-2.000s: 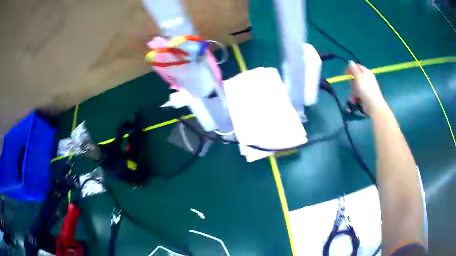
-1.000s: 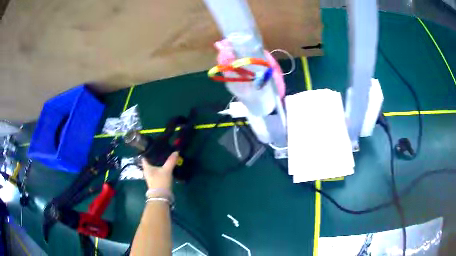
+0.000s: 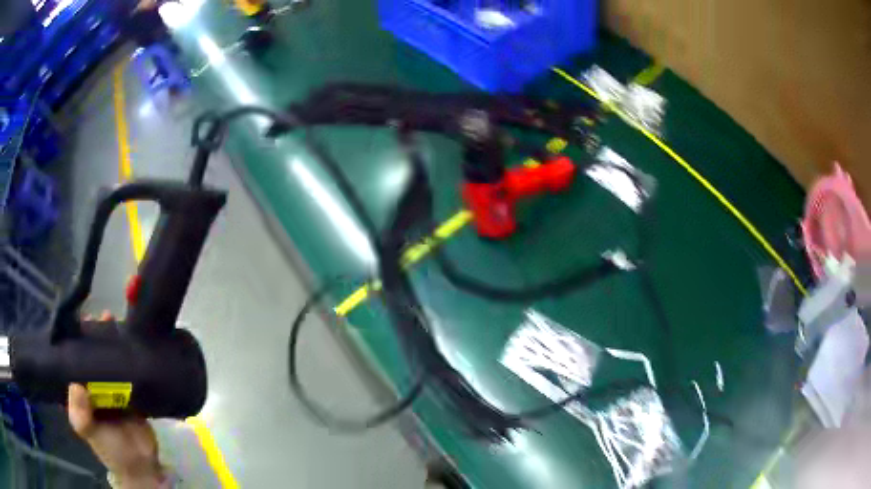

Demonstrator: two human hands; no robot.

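My left hand (image 3: 119, 444) grips the black heat gun (image 3: 167, 368) by its barrel from below, at the far left over the floor. The gun's yellow label faces me, its handle points up, and its nozzle is cut off by the left edge. Its black cord (image 3: 339, 181) runs from the handle top over the bench. A blurred pale patch in the lower right corner may be part of my right hand; its state cannot be made out.
A red heat gun (image 3: 497, 203) lies on the green mat. Black cables (image 3: 411, 315) reach the bench edge. A blue bin (image 3: 497, 48) stands at the back. Clear bags with white pieces (image 3: 549, 349) and loose white strips lie nearby. The pink fan (image 3: 833, 220) is at the right.
The view has swung left. My left hand has lifted the black heat gun off the mat and carried it left, past the bench edge. The bin and red heat gun now appear farther right.
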